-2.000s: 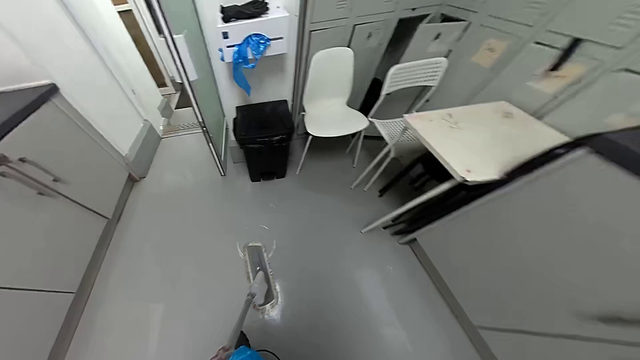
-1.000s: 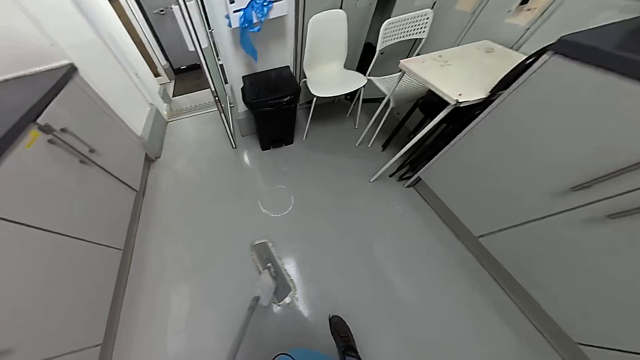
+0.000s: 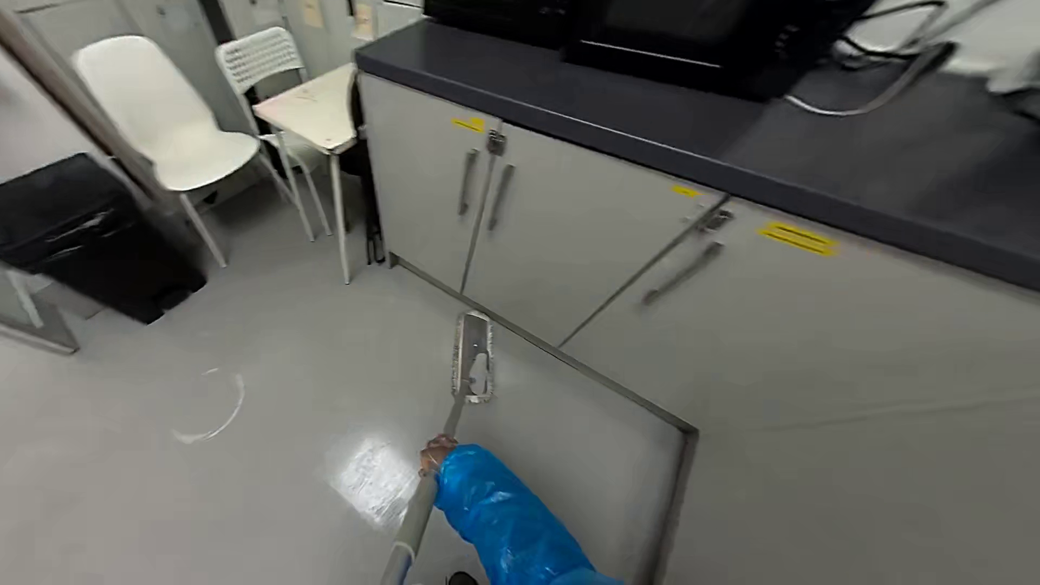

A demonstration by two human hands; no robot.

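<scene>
My right hand [image 3: 437, 455], at the end of a blue plastic sleeve [image 3: 512, 516], is closed around the pale pole of a flat mop [image 3: 418, 513]. The pole slants from the bottom edge up to the flat mop head [image 3: 474, 357], which lies on the grey floor close to the plinth of the cabinets. A fringed white pad shows around the head's rim. My left hand is out of view.
Grey cabinets [image 3: 561, 227] under a dark worktop [image 3: 650, 134] border the floor on the right. A white chair [image 3: 195, 154], a perforated chair [image 3: 260, 57], a small table [image 3: 313, 110] and a black pedal bin [image 3: 97, 236] stand at the left.
The view has swung far to the right. The mop head, earlier on the open floor, is now beside the right-hand cabinets. My sleeved right arm has come into view.
</scene>
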